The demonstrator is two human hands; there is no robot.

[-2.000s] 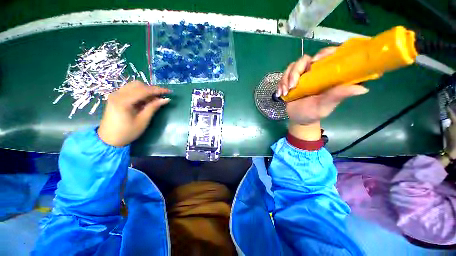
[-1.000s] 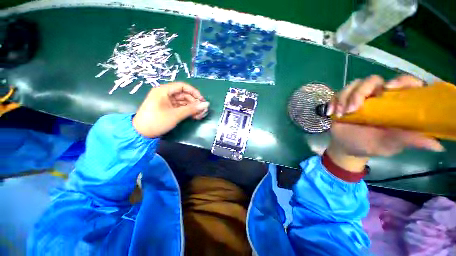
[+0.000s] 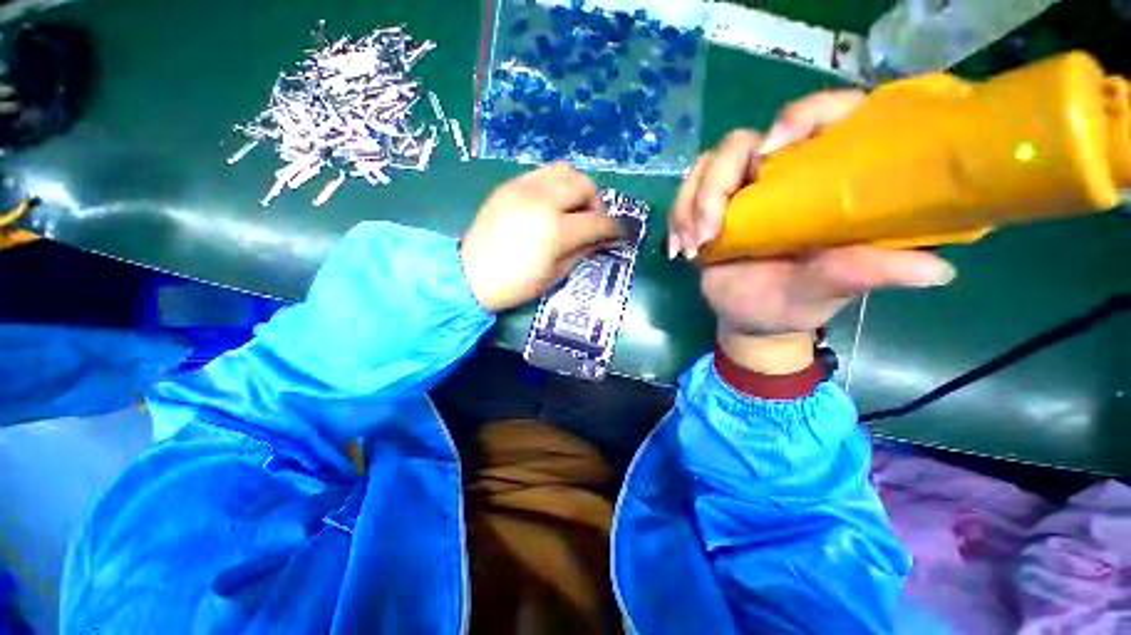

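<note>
An open phone unit (image 3: pixel 581 310) lies on the green mat in front of me, slightly tilted. My left hand (image 3: pixel 540 236) is over its upper left part, fingertips at its top end; whether they hold a small part is hidden. My right hand (image 3: pixel 794 236) grips the thick yellow-orange electric screwdriver (image 3: pixel 918 161) to the right of the phone. The screwdriver's tip is hidden behind my fingers. The round screw tray is not visible.
A pile of white strip parts (image 3: pixel 347 112) lies at the back left. A clear bag with blue parts (image 3: pixel 589 87) lies behind the phone. A black cord (image 3: pixel 992 366) crosses the right side. A dark bundle (image 3: pixel 44 81) is at far left. A pink sleeve (image 3: pixel 1067 546) shows lower right.
My left hand has moved right, from beside the phone onto its top end. My right hand with the screwdriver has moved left, from the round tray toward the phone. The view has shifted.
</note>
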